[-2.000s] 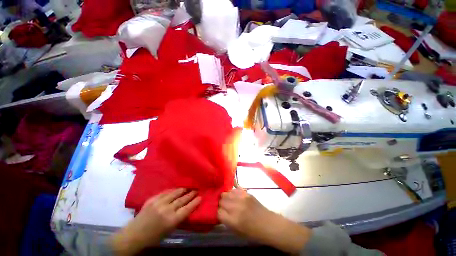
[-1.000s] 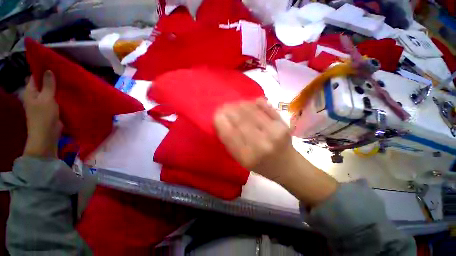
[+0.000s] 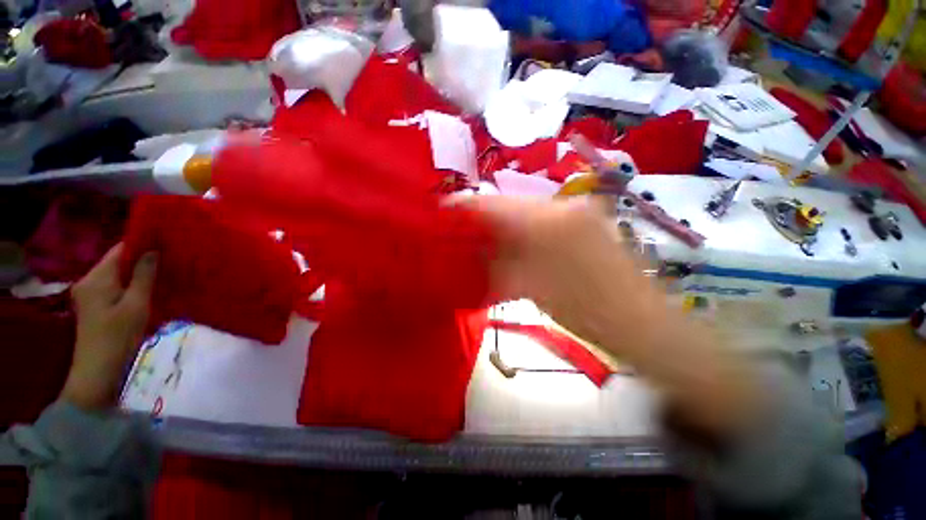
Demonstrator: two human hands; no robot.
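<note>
My left hand point(image 3: 110, 315) grips a red fabric panel point(image 3: 208, 266) at its left edge, over the table's left part. My right hand point(image 3: 538, 244) is blurred and raised in front of the sewing machine head, at the right end of a blurred red piece point(image 3: 335, 193) that it holds up. More red fabric point(image 3: 386, 381) lies on the white table point(image 3: 244, 381) beneath. A narrow red strip point(image 3: 564, 350) lies on the machine bed. The sewing machine point(image 3: 751, 229) is partly hidden by my right hand and forearm, which cover its needle area.
Red pieces and a stack of pale pink pieces point(image 3: 450, 144) lie behind the work. White pieces point(image 3: 528, 105) and papers point(image 3: 746, 110) are piled behind the machine. A pink rag strip point(image 3: 665, 218) is on the machine head. Yellow-orange material point(image 3: 899, 376) is at the right.
The view has swung back to the right. The red piece at my right hand is now lifted and stretched leftward. My left hand still holds its panel, now lower and flatter beside the pile.
</note>
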